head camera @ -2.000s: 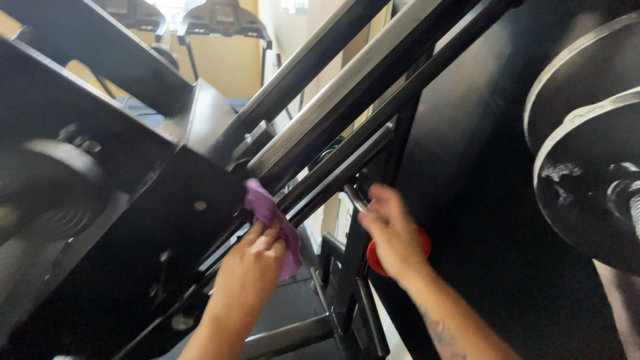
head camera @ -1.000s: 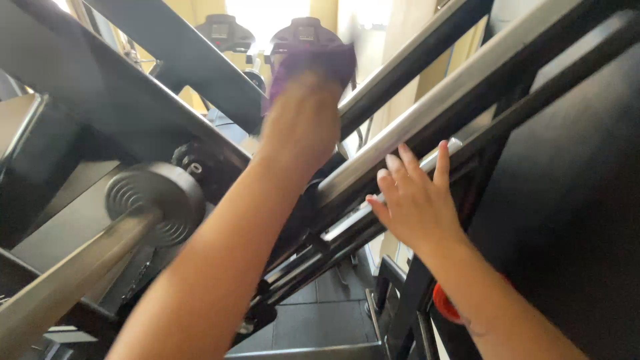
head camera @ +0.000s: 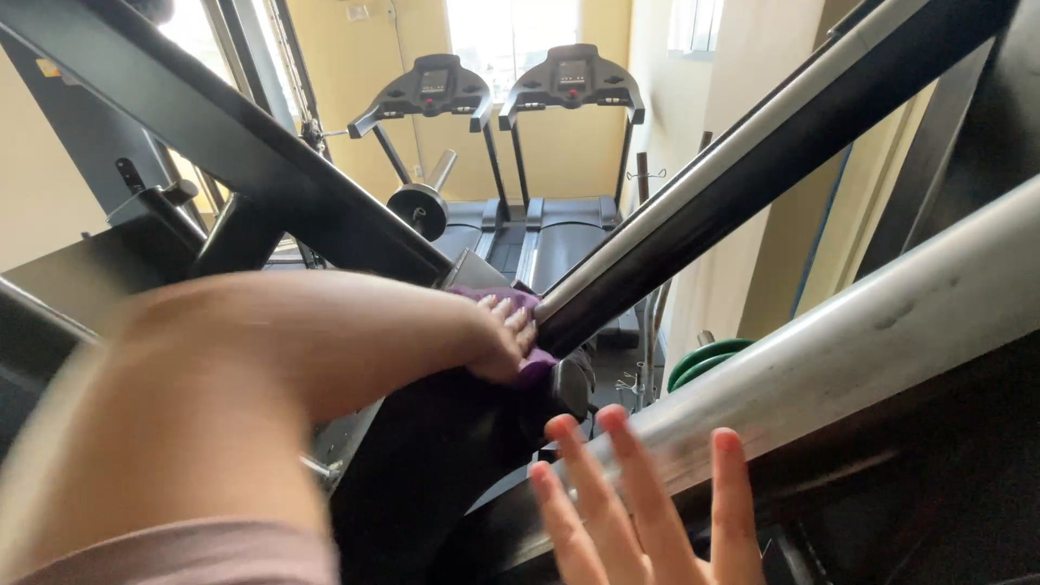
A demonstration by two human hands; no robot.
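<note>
My left hand (head camera: 505, 340) reaches far forward and presses a purple cloth (head camera: 532, 367) at the lower end of the farther slanted guide rail (head camera: 691, 183) of a black gym machine. Its fingers lie over the cloth, which partly hides under them. My right hand (head camera: 642, 504) is at the bottom centre with its fingers spread and nothing in it. It is over the nearer metal guide rail (head camera: 877, 317); whether the fingertips touch the rail I cannot tell.
A thick black frame beam (head camera: 268, 154) slants down from the upper left. Behind the machine stand two treadmills (head camera: 573, 81), (head camera: 431, 85) and a bar end with a black weight plate (head camera: 418, 211). Green weight plates (head camera: 707, 361) show behind the nearer rail.
My left hand, a blur in the air with the cloth one second ago, is now down at the farther rail's lower end. The view has shifted considerably toward the treadmills.
</note>
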